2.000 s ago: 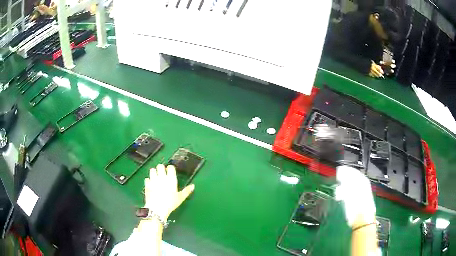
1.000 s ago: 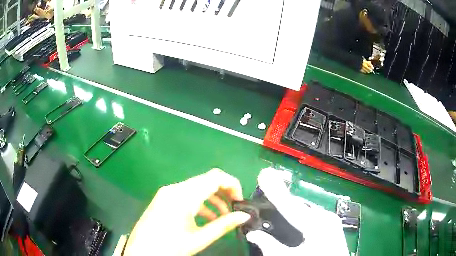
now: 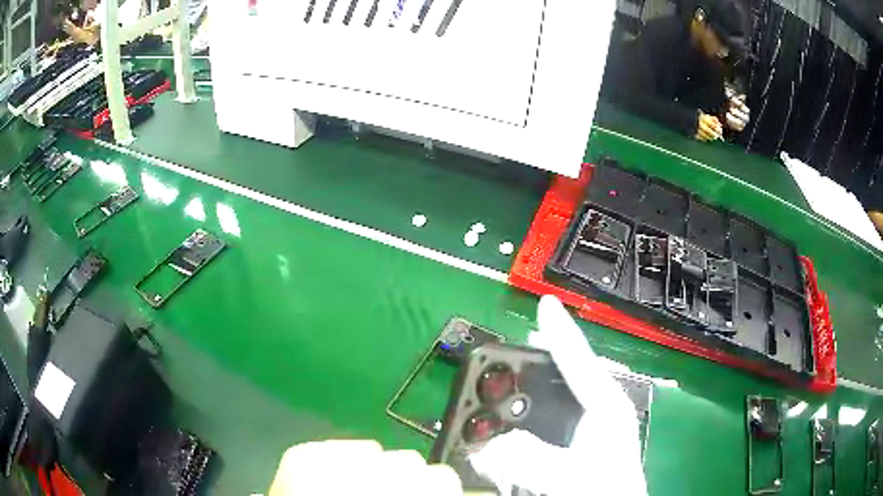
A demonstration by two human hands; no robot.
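Observation:
My right hand (image 3: 591,426), in a white glove, holds a dark phone housing (image 3: 552,387) with its camera area turned up towards me. Two large round openings, reddish inside, and a small pale ring show at its left end. My bare left hand (image 3: 368,470) is at the bottom edge, blurred and cut off, close to the housing's lower left; its fingertips are not clear. Another phone housing (image 3: 410,386) lies on the green belt behind the held one, which partly covers it.
More housings lie on the belt at left (image 3: 181,267) and right (image 3: 764,441). A black blister tray (image 3: 765,315) with several housings sits on a red crate (image 3: 544,237). Small white discs (image 3: 471,237) lie before a white machine (image 3: 407,87). A black box (image 3: 92,387) stands left; a person is opposite.
The held housing now shows its camera openings clearly. My left hand has moved down from it towards the bottom edge. The housings on the belt have shifted left, and one now shows behind the held unit.

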